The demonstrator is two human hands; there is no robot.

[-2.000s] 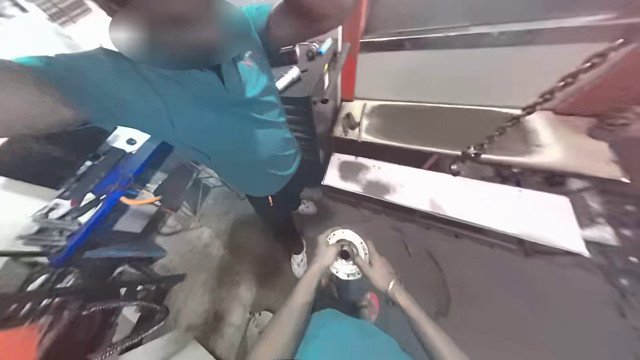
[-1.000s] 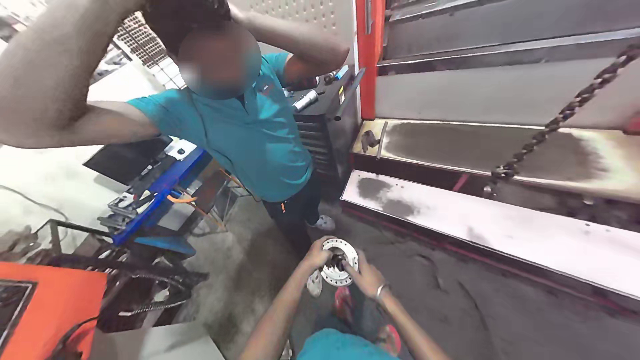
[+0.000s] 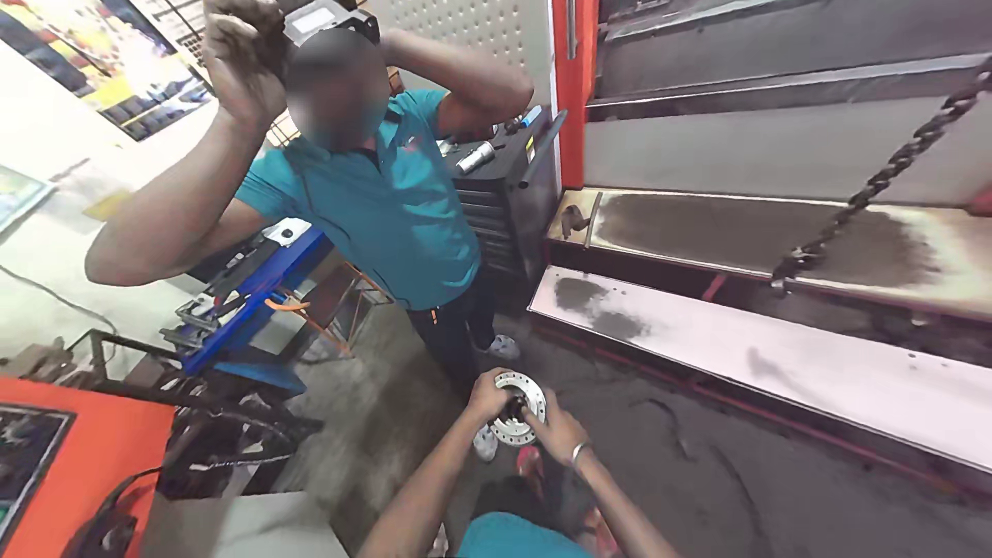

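A round metal flange (image 3: 514,437) with a ring of small holes and a dark hub in its centre is held low in front of me. My left hand (image 3: 487,397) grips its upper left rim. My right hand (image 3: 559,430), with a metal band at the wrist, is at the right side of the flange, its fingers reaching toward the dark hub. Some fingertips are hidden behind or inside the part.
A person in a teal shirt (image 3: 387,209) stands ahead, arms raised to the head. A black tool cabinet (image 3: 496,194), a long white ledge (image 3: 697,341) and a hanging chain (image 3: 891,170) are beyond and right. A blue bench (image 3: 256,287) and an orange machine (image 3: 116,434) stand left.
The other person's arms have come up to the head. Both my hands still hold the flange. The view has shifted.
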